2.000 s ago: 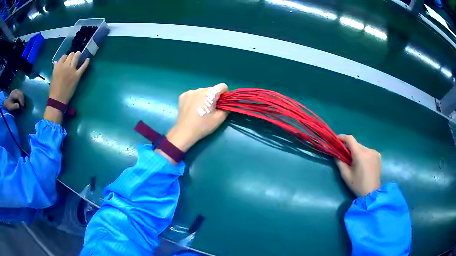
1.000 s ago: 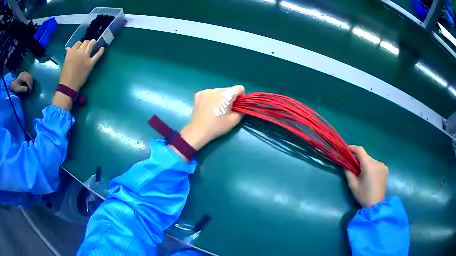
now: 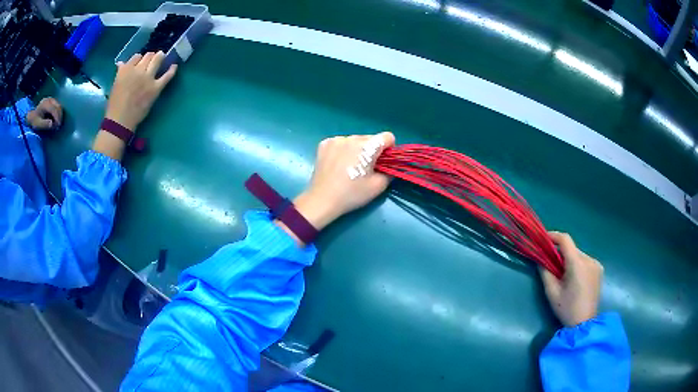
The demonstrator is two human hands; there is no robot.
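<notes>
A thick bundle of red wires (image 3: 474, 187) arches between my two hands above the green bench. My left hand (image 3: 344, 174) is closed around its left end. Small white pieces (image 3: 365, 157) show in a short row across the knuckles of that hand; whether they are wire tips cannot be told. A maroon strap (image 3: 283, 208) is on my left wrist, its loose end sticking out. My right hand (image 3: 572, 280) is closed around the bundle's right end, which it hides. Thin dark lines, strands or shadow, show below the bundle.
At left, a neighbour's hand (image 3: 136, 96) is at a grey tray (image 3: 200, 27) of black parts. A blue bin (image 3: 84, 37) stands beyond it. A white strip (image 3: 428, 76) crosses the green bench (image 3: 367, 298). Clear plastic (image 3: 295, 356) lies at the near edge.
Both hands and the bundle sit further right and slightly lower in the picture, while the tray and strip have shifted right and up. The hold on the wires looks the same.
</notes>
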